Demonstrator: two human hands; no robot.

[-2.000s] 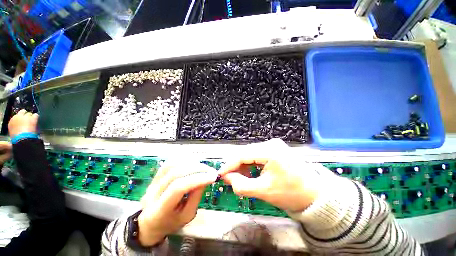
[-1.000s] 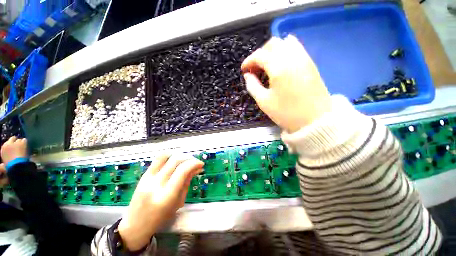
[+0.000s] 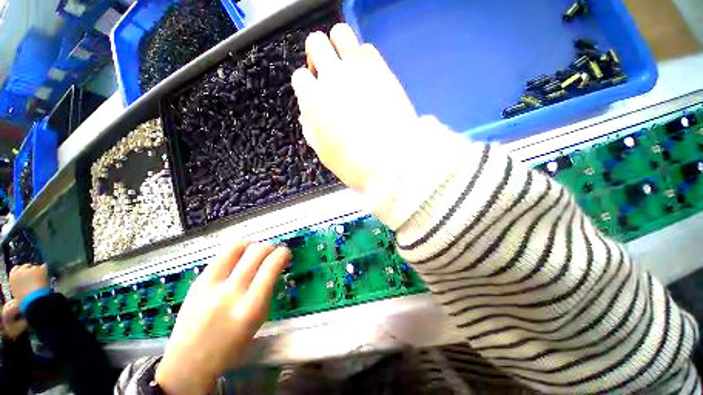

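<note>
My right hand [image 3: 351, 112] is over the right part of the black component tray [image 3: 179, 166], with its fingertips bent down near the dark capacitors [image 3: 247, 131]. Whether it holds any is hidden. My left hand [image 3: 223, 312] is over the green circuit boards [image 3: 312, 266], palm down, with its fingertips at the boards' far side. I cannot see whether anything is between its fingers. Small blue, white and black components stand on the boards.
White components [image 3: 139, 204] lie in a tray left of the dark ones. A shallow blue tray [image 3: 462, 62] on the right holds several black and gold cylinders [image 3: 570, 81]. A deep blue bin [image 3: 127, 58] stands behind. A neighbouring person's hand [image 3: 29, 279] is at far left.
The view has turned and shifted right. My right hand went from the boards to the dark capacitors and now has its fingers lower there. My left hand has stayed over the boards.
</note>
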